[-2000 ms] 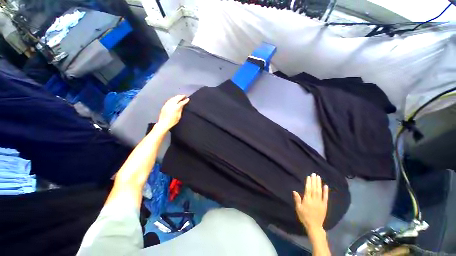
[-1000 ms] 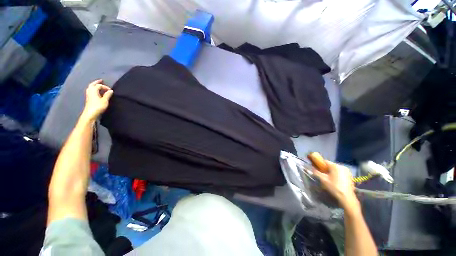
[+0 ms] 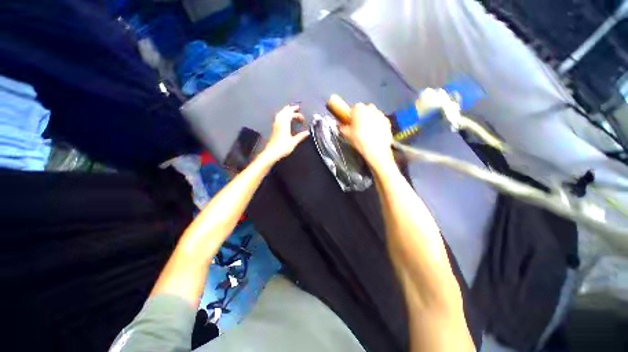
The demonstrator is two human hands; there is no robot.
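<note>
The black garment [image 3: 330,227] lies spread on the grey padded ironing table [image 3: 289,75]. My right hand [image 3: 370,134] is closed around the orange-brown handle of the silver steam iron [image 3: 337,161]. The iron is at the garment's far end, its pointed tip towards my left hand. My left hand [image 3: 284,134] is at the garment's far left edge, fingers apart and curled, just left of the iron. Whether its fingertips pinch the cloth cannot be told. The pale steam hose [image 3: 482,172] runs right from the iron.
A blue bar [image 3: 465,96] lies at the far edge, partly behind the white joint [image 3: 439,106]. A dark phone-like rectangle [image 3: 243,148] lies on the table's left edge. A second black garment [image 3: 527,254] lies at the right. Dark blue cloth [image 3: 82,82] hangs left. White cloth [image 3: 427,41] hangs behind.
The view has turned left. My right hand took the iron and has moved it from the garment's right end to its far left end. My left hand is now close to the iron.
</note>
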